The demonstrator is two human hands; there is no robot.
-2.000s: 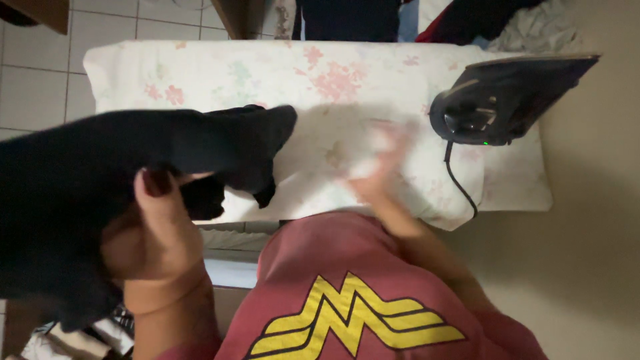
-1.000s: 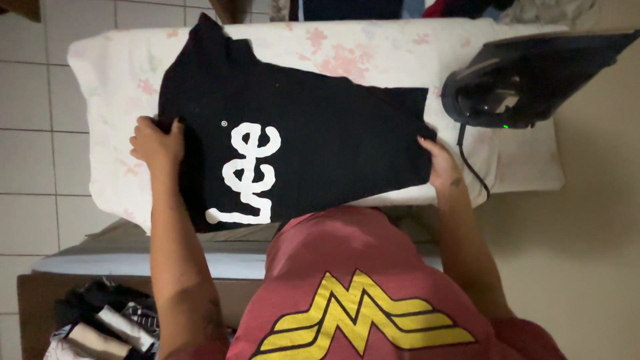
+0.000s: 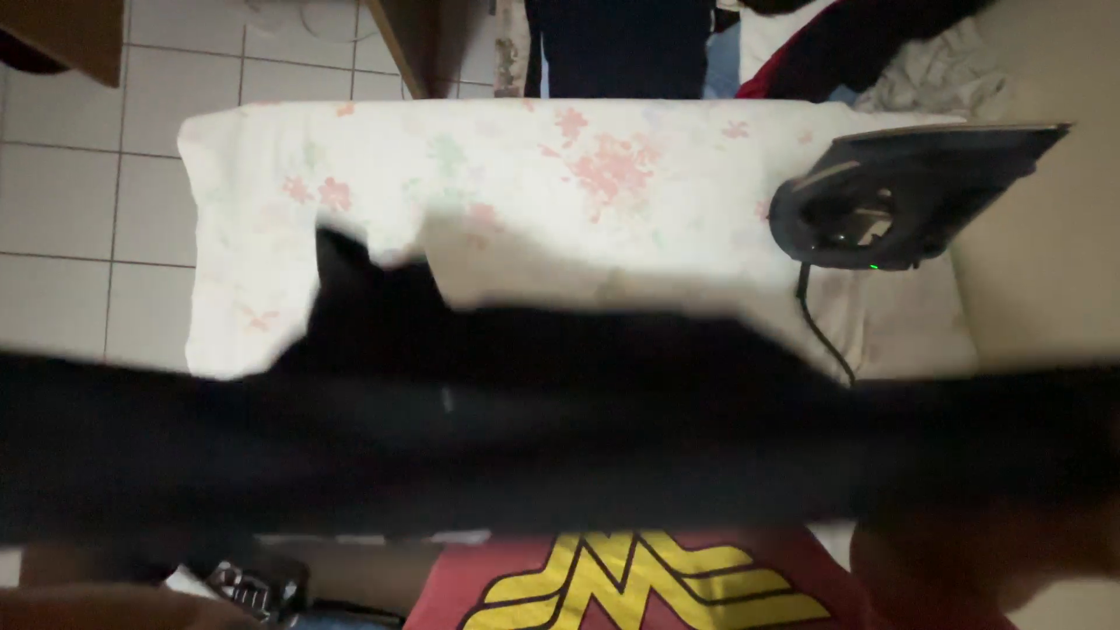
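Observation:
A black T-shirt (image 3: 560, 420) is stretched across the whole width of the view, raised close to the camera and blurred. My left hand, at the lower left, is mostly hidden behind the dark cloth; part of the arm shows below it. At the lower right my right hand (image 3: 980, 547) is a dark blur against the cloth's other end. The shirt hangs taut between both sides, though no fingers can be made out. Beyond it lies an ironing board with a floral cover (image 3: 700, 201). A black clothes iron (image 3: 910, 201) stands on its heel at the board's right end.
The iron's cord (image 3: 822, 332) runs down toward the shirt. Dark trousers (image 3: 621, 52) and other clothes are beyond the board's far edge, with a crumpled pale cloth (image 3: 936, 74) at the right. More clothing (image 3: 254, 586) lies at the lower left. Tiled floor (image 3: 61, 201) shows at the left.
The black T-shirt lay spread on the board a second ago with both hands at its ends; now it is lifted off toward the camera, and its white print no longer shows.

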